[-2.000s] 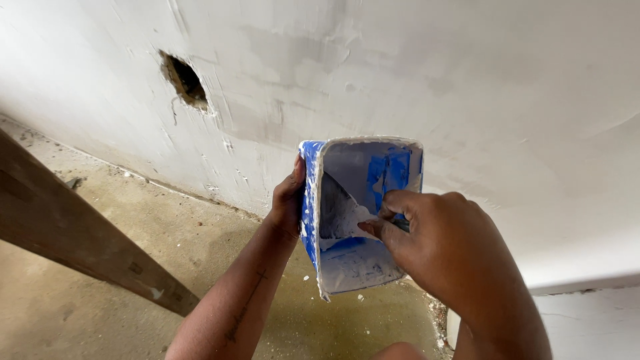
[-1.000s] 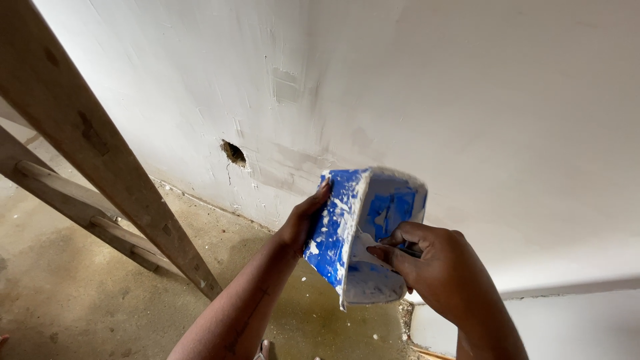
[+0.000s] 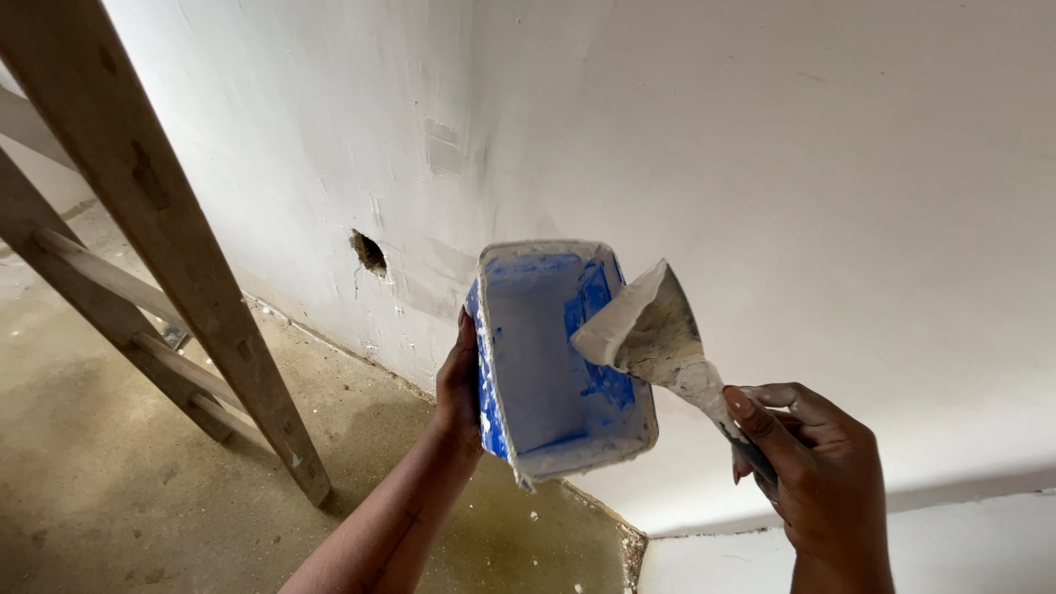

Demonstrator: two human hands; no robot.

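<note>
My left hand [image 3: 459, 384] grips the left side of a blue plastic tub [image 3: 536, 355], tilted so that its inside faces me. White filler is smeared over the tub's rim and inner walls. In my right hand [image 3: 817, 462] is the dark handle of a putty knife [image 3: 660, 330]. Its broad blade carries white filler along one edge and points up and left, overlapping the tub's right rim in view; whether they touch I cannot tell.
A wooden ladder [image 3: 181, 231] stands on the concrete floor [image 3: 148, 495] at the left. Behind the tub, the pale plastered wall [image 3: 784, 165] has a ragged hole [image 3: 368, 253] low down. At lower right is a white ledge or wall section [image 3: 949, 544].
The putty knife, inside the tub two seconds ago, has come out to the right with my right hand, its blade now in full view. The tub's opening has turned more toward me.
</note>
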